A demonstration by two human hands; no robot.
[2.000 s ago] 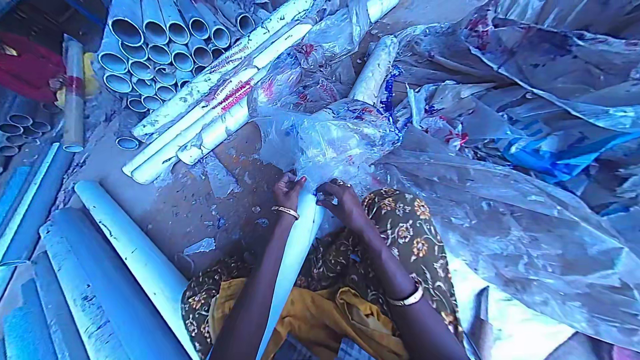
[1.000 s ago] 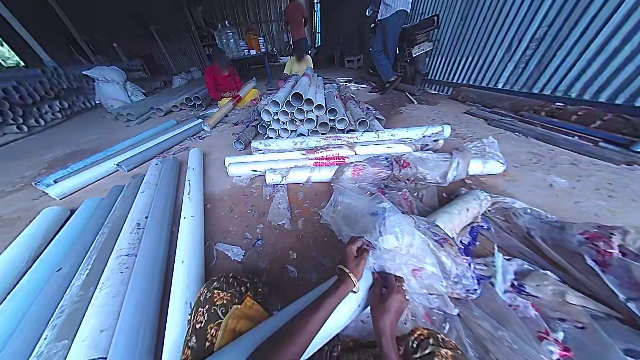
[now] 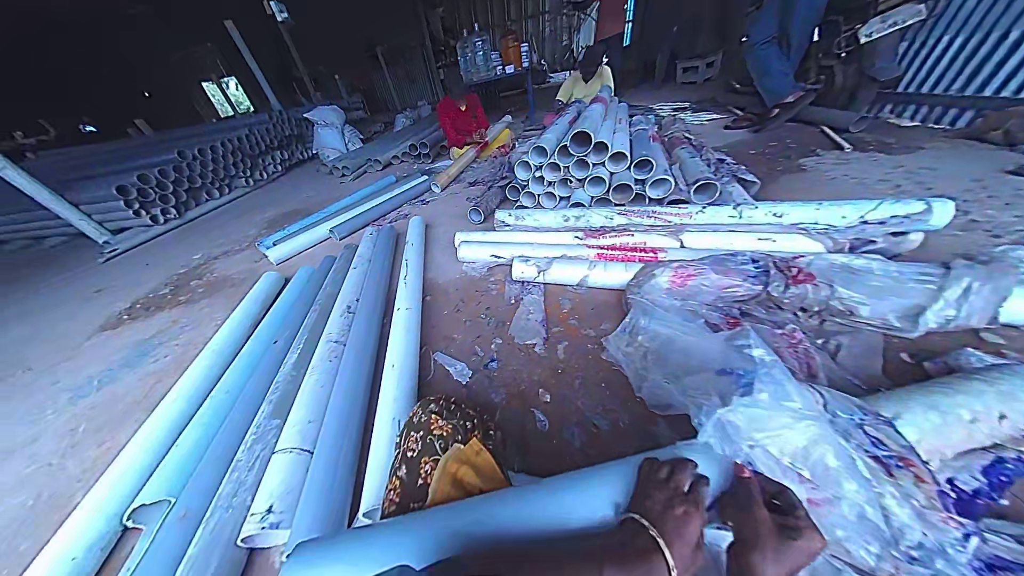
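A pale blue-grey pipe [image 3: 512,512] lies slantwise across my lap, above patterned cloth. My left hand [image 3: 668,512], a bangle at its wrist, rests over the pipe near its right end, fingers curled down on it. Close beside it, my right hand [image 3: 764,520] pinches at the pipe's end, where crumpled clear plastic film [image 3: 768,432] with red and blue print meets the pipe. The right hand's fingertips are partly hidden, so what they grip is not fully plain. More film covers pipes on the right.
Several pipes [image 3: 344,384] lie side by side on the left. Wrapped pipes [image 3: 720,214] lie crosswise ahead, before a stack of pipes [image 3: 596,152]. A person in red [image 3: 462,120] and a person in yellow [image 3: 588,84] sit behind; another person's legs [image 3: 780,56] show at the right.
The view has swung up and away from my lap. The pipe between my hands now lies more level, across my lap, where it stood steeply before. Both hands remain near its film-covered end.
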